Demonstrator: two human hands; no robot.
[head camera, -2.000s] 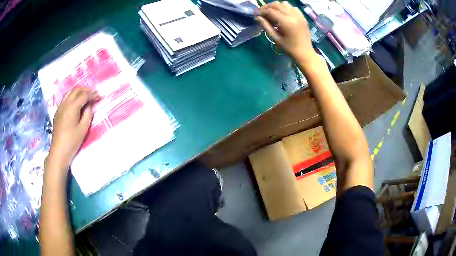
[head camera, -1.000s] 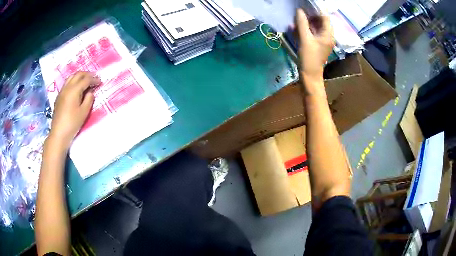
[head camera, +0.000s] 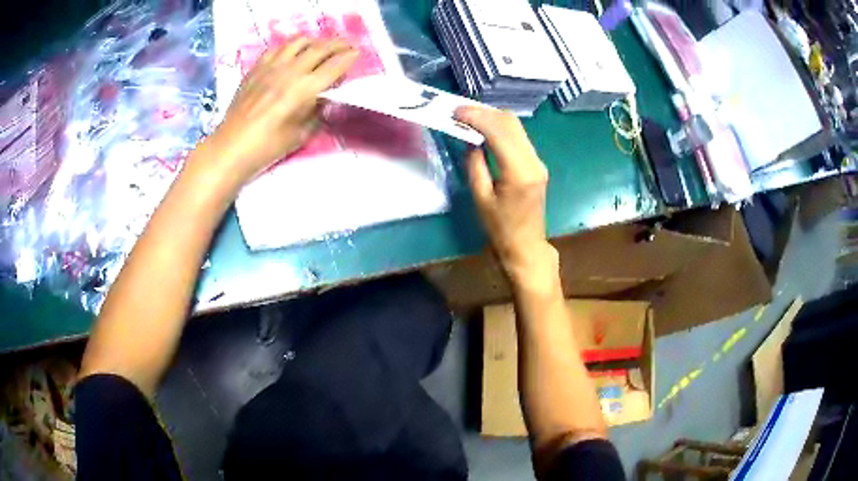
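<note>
A stack of clear plastic bags with red print (head camera: 348, 202) lies on the green bench in front of me. My right hand (head camera: 499, 160) holds a white booklet (head camera: 405, 101) by its right end, tilted just above the stack. My left hand (head camera: 287, 99) is over the top of the stack, with its fingers at the red print and the booklet's left end beside them. Whether the left fingers grip the booklet or a bag is unclear. Two piles of white booklets, a nearer one (head camera: 513, 47) and another (head camera: 591, 54), stand right of the bags.
A heap of shiny filled bags (head camera: 118, 141) covers the left of the bench. Right of the booklets lie rubber bands (head camera: 623, 127), a black oblong (head camera: 662, 162), a pinkish clear item (head camera: 701, 141) and white sheets (head camera: 760, 89). An open carton (head camera: 503, 371) is on the floor.
My right hand has moved left from the right side of the bench to the bag stack and now holds a booklet there. My left hand stays at the stack. The view has shifted.
</note>
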